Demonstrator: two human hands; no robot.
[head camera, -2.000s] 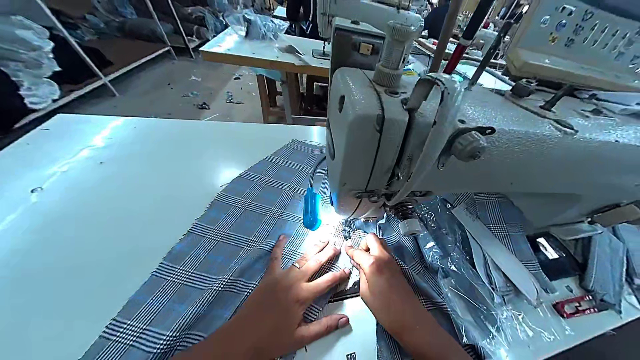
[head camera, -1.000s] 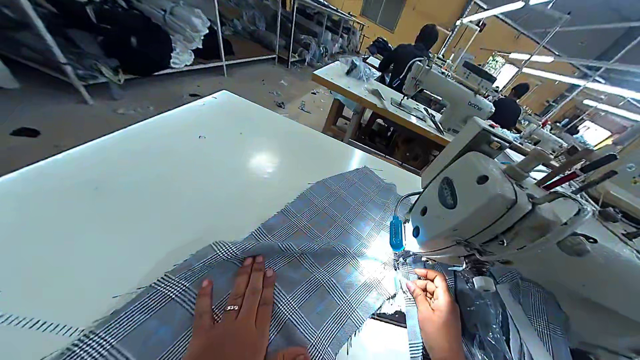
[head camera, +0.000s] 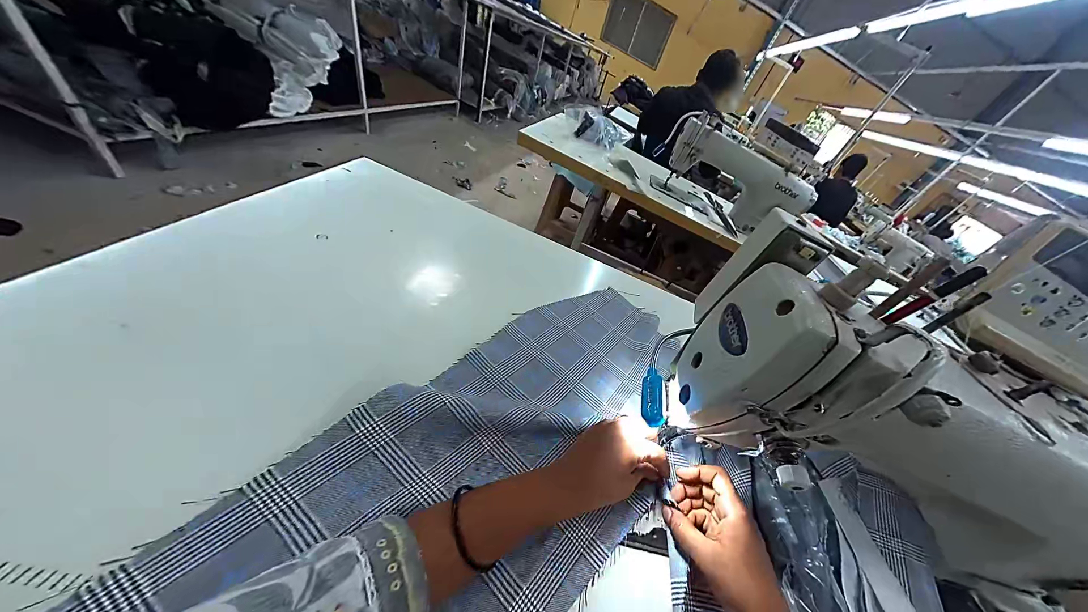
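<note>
Grey plaid fabric (head camera: 484, 425) with frayed edges lies across the white table and runs up to a Brother sewing machine (head camera: 765, 331). My left hand (head camera: 608, 463) is closed at the fabric's right edge, close by the needle area, its fingertips pinching the cloth. Just right of it, my right hand (head camera: 714, 527) grips a narrow plaid strip (head camera: 676, 565) between thumb and fingers. A small blue lamp (head camera: 653, 398) shines beside the machine head. The needle and presser foot are mostly hidden by the machine head and my left hand.
Clear plastic and more plaid cloth (head camera: 892, 527) lie under the machine arm at right. Beyond the white tabletop (head camera: 255, 297) stands another sewing table (head camera: 629, 166), with a person (head camera: 671, 110) seated at it. Racks (head camera: 361, 68) with bundled material line the back left.
My left hand was spread flat on the fabric and has moved right, to the cloth edge by the machine. My right hand still holds the strip. The view swung up and right from the earliest frame.
</note>
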